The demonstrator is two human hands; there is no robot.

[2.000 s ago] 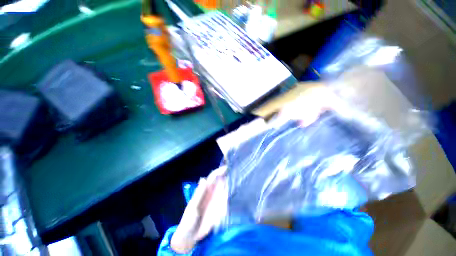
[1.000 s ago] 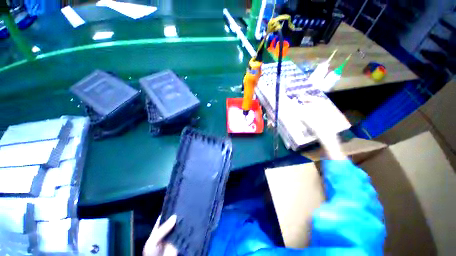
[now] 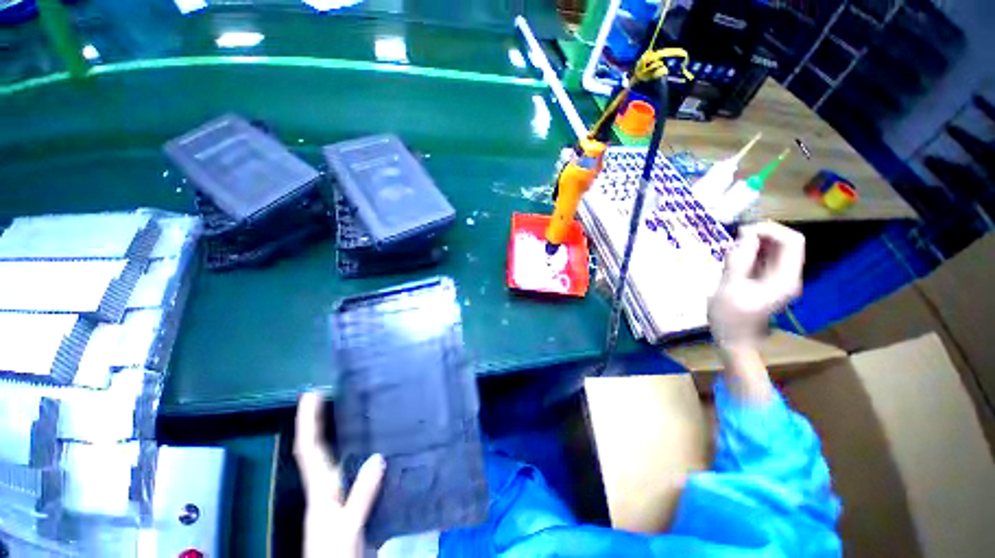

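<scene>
My left hand holds a black housing shell by its left edge and lower part, with the ribbed inside facing up, in front of the bench edge. My right hand is raised over the near right end of the round-parts sheets, with fingers curled together; whether a small part is between the fingertips cannot be seen. The sheets carry rows of dark dots.
Two piles of stacked housings stand on the green mat. An orange screwdriver hangs over a red tray. White piece packs lie at left. An open carton stands at right. Dispensing bottles stand beyond the sheets.
The clear bag seen earlier around the housing is gone from view. Since the last earlier frame, the shell has turned more upright and my right hand has lifted at the sheets with its fingers curled.
</scene>
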